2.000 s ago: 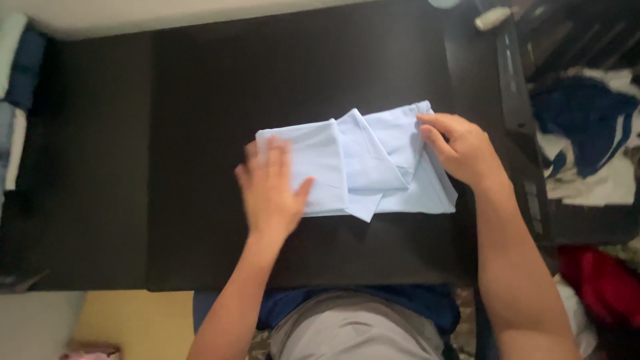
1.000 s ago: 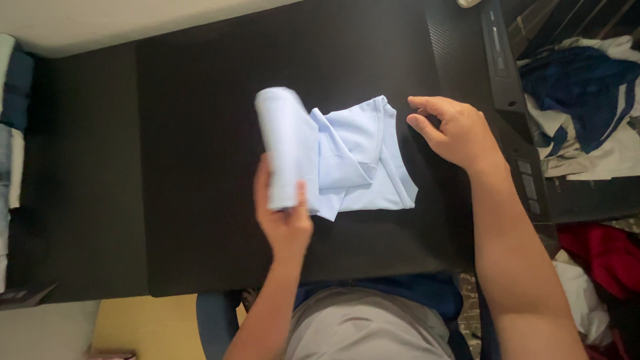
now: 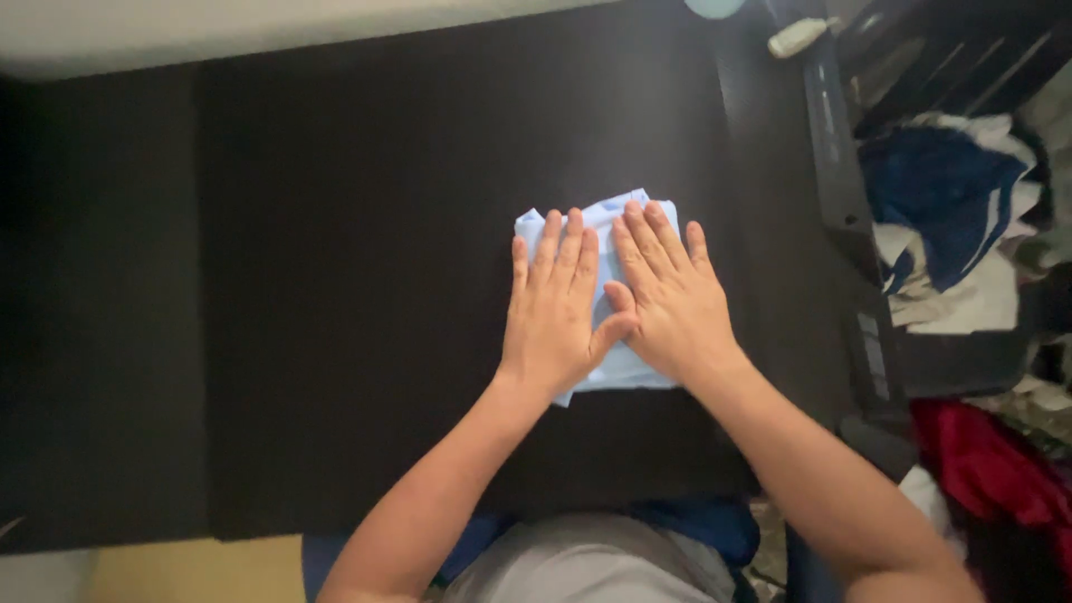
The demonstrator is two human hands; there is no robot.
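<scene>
A light blue cloth garment (image 3: 620, 364), folded into a compact bundle, lies on the black table (image 3: 360, 276). My left hand (image 3: 557, 306) rests flat over its left part, fingers pointing away from me and slightly apart. Flat on the right part is my right hand (image 3: 670, 289), its fingers also spread a little. The two thumbs meet near the middle of the bundle. Neither hand grips the fabric. Much of the garment's upper face is hidden under both palms; its far edge and near edge show.
At the right, navy and white clothes (image 3: 946, 201) are heaped beside the table, with a red cloth (image 3: 980, 461) nearer me. A small whitish object (image 3: 797, 38) lies at the far right corner, near a pale round item (image 3: 714, 7). A light wall borders the far edge.
The garment's left part, lifted by my left hand a second ago, is now folded over to the right, making a smaller bundle. Both hands have come together on top of it.
</scene>
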